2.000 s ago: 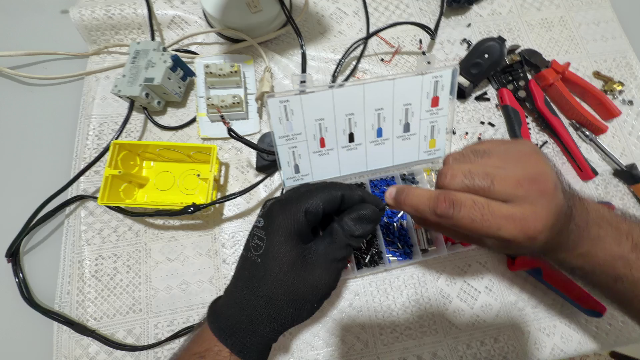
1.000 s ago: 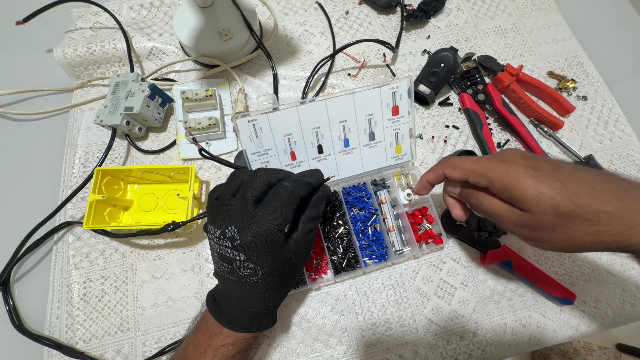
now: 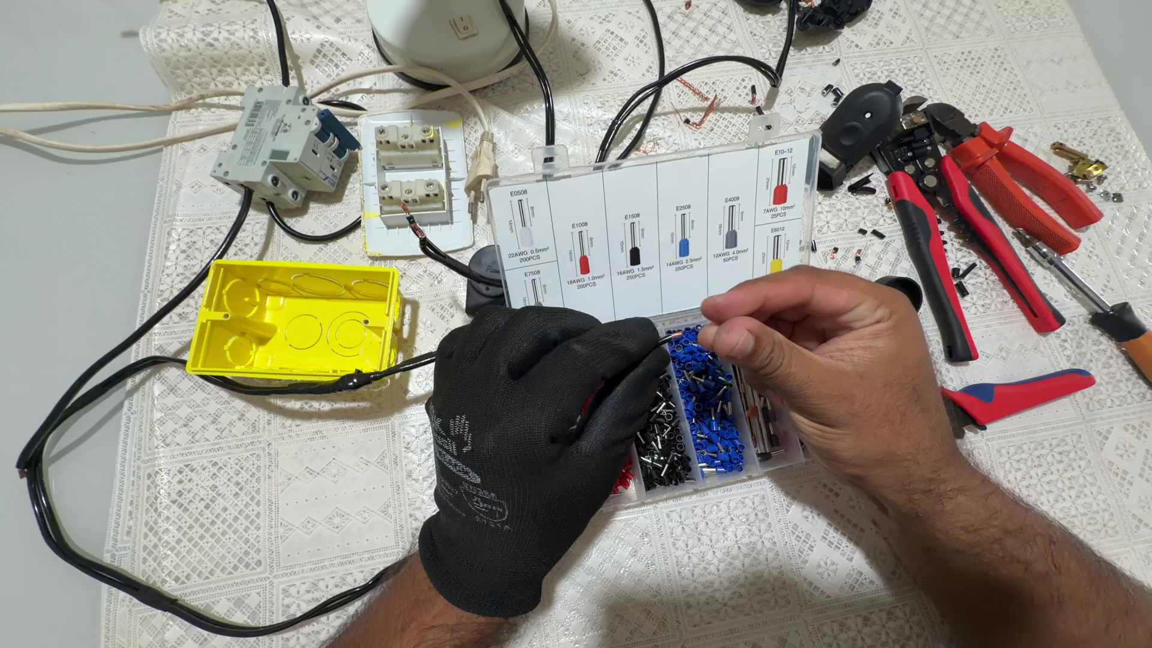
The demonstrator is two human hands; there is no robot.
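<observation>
My left hand (image 3: 540, 432), in a black work glove, is closed around a black electrical cable (image 3: 409, 366). A stripped copper wire end (image 3: 670, 337) pokes out past the gloved fingertips. My bare right hand (image 3: 837, 360) has its thumb and forefinger close together beside that wire end; whether something small sits between them cannot be seen. Both hands are above a clear compartment box of wire ferrules (image 3: 711, 481), its lid with a printed size chart (image 3: 652, 229) raised. Blue ferrules (image 3: 711, 405) and black ferrules (image 3: 666, 441) show; my glove hides much of the red ones.
Left lie a yellow electrical box (image 3: 301, 360), circuit breakers (image 3: 279, 148) and a socket plate (image 3: 418, 171) with a wire attached. To the right are a red-handled wire stripper (image 3: 936, 261), red pliers (image 3: 1026, 184), a screwdriver (image 3: 1089, 292) and a red-and-blue-handled tool (image 3: 1026, 396). A white round device (image 3: 441, 40) stands behind.
My right hand has moved from the box's right-hand compartments to the wire end at my left fingertips. The glove still grips the cable.
</observation>
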